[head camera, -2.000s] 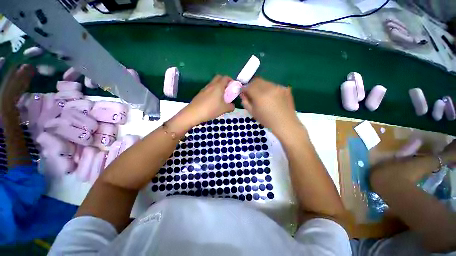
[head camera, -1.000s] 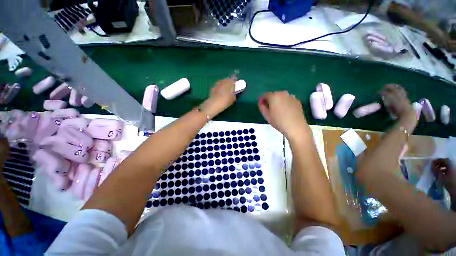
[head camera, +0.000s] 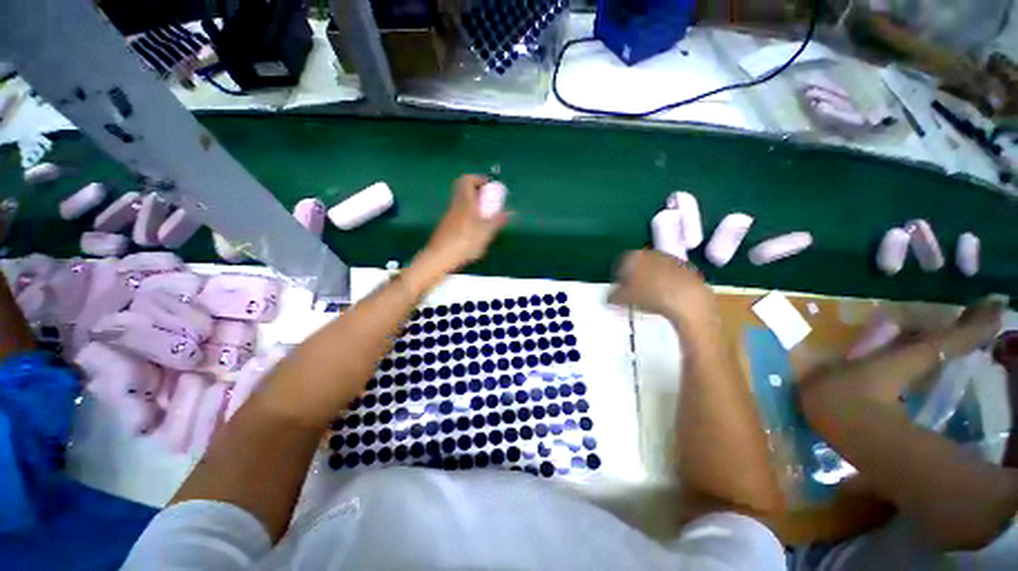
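My left hand (head camera: 463, 226) is over the green conveyor belt (head camera: 558, 167) and holds a pink housing (head camera: 491, 199) at its fingertips. My right hand (head camera: 661, 283) is at the near edge of the belt, just below two touching pink housings (head camera: 676, 226). Its fingers are bent and partly hidden; I cannot tell whether it holds anything. The sticker sheet (head camera: 474, 379) with rows of dark round stickers lies flat between my forearms, with pale gaps near its lower right part.
A pile of pink housings (head camera: 162, 323) lies at left beside the slanted grey post (head camera: 190, 145). More housings (head camera: 361, 206) are spaced on the belt. At right a neighbour's arms reach over a brown board (head camera: 731, 385) with a blue mat. A blue box (head camera: 639, 31) stands beyond.
My left hand has drawn slightly left and nearer with the housing. My right hand has moved right and nearer, to the belt's near edge. The housings on the belt have shifted left.
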